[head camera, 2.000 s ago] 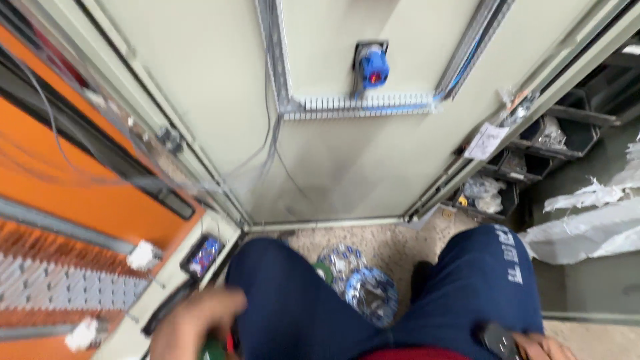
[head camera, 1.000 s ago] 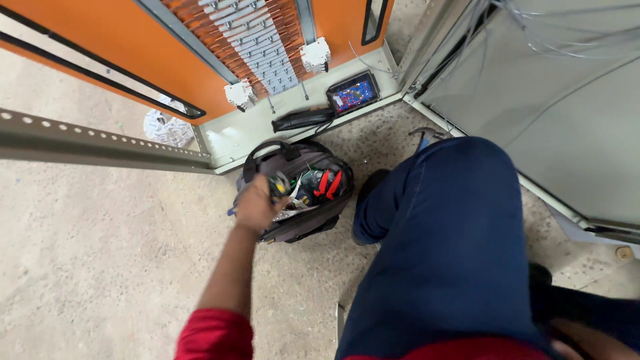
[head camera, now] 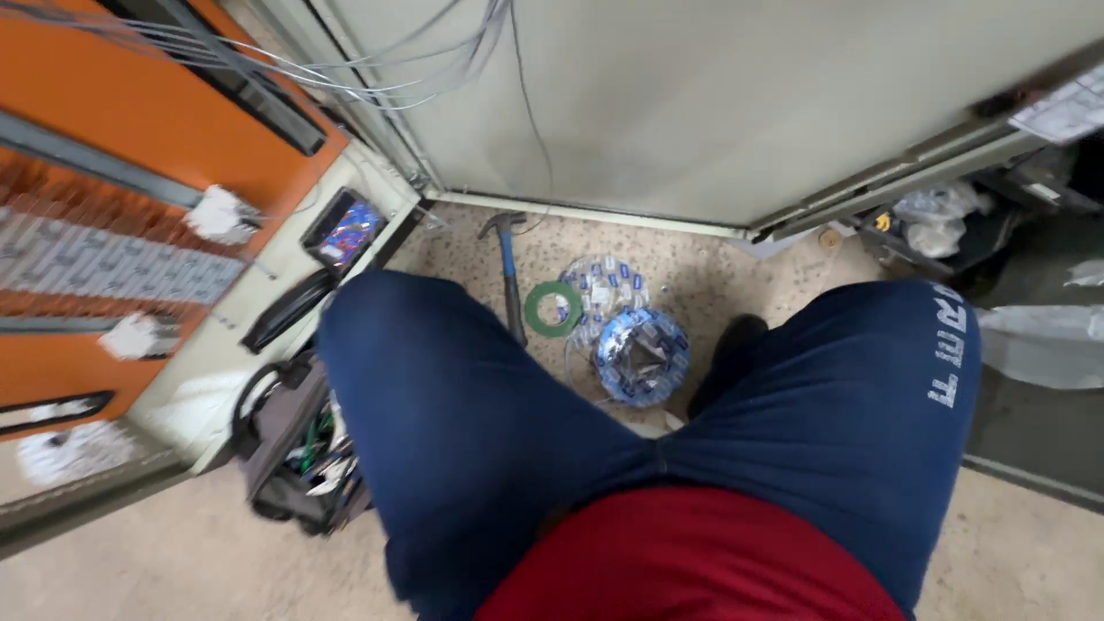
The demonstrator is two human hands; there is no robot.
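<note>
Neither my left hand nor my right hand shows in the head view now. Between my knees, on the speckled floor, lie a claw hammer (head camera: 509, 278) with a blue and black handle, a green ring-shaped roll (head camera: 534, 310) and a wrapped coil with blue and white labels (head camera: 642, 357). Another clear-wrapped coil (head camera: 614, 276) touches both rings. By my left knee stands a dark tool bag (head camera: 274, 466), open at the top, with tools and cables inside; my leg covers part of it.
A grey cabinet panel (head camera: 638, 112) stands ahead, with thin grey wires (head camera: 379, 93) hanging at upper left. On the cabinet's base at left are a box of small coloured parts (head camera: 349, 231) and a black case (head camera: 289, 310). Dark bins (head camera: 966, 237) stand at right.
The view has swung from the tool bag back to the floor between my knees. My left hand, over the bag one second ago, has gone out of view.
</note>
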